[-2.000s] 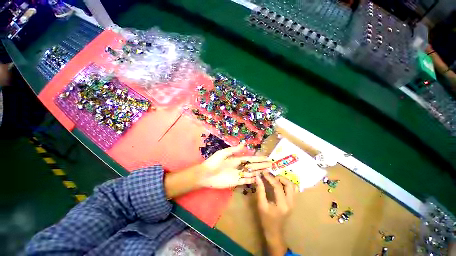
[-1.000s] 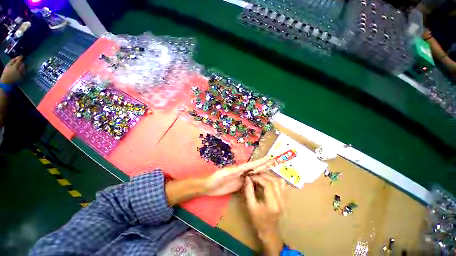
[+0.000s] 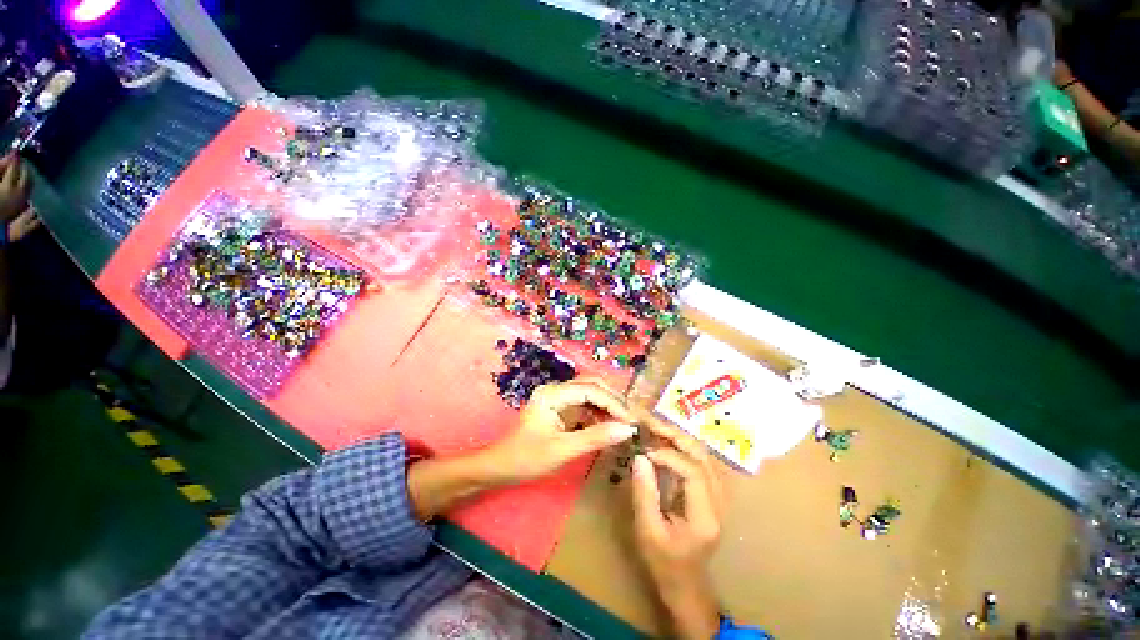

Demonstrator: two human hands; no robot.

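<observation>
My left hand (image 3: 560, 431), in a checked sleeve, is over the join of the red mat and the brown board. Its thumb and index finger pinch a small circuit-board module (image 3: 636, 438). My right hand (image 3: 679, 506) is close below and right, fingertips near the module; what they hold is too small to tell. A pile of black square pieces (image 3: 531, 371) lies on the red mat (image 3: 363, 363) behind my left hand. A few dark pieces lie between the hands. The white pad (image 3: 740, 403) with a red label lies right of my hands.
Modules lie heaped in the clear blister tray (image 3: 581, 275) and the purple-pink tray (image 3: 206, 328). Crumpled clear plastic (image 3: 388, 163) lies at the back left. Loose modules (image 3: 869, 516) lie on the brown board (image 3: 775, 550). Other people's hands show at far left and upper right.
My left hand has gone from stretched flat to a thumb-and-finger pinch, with its fingers curled. My right hand stays close beside it. The other person's hand at far left has moved.
</observation>
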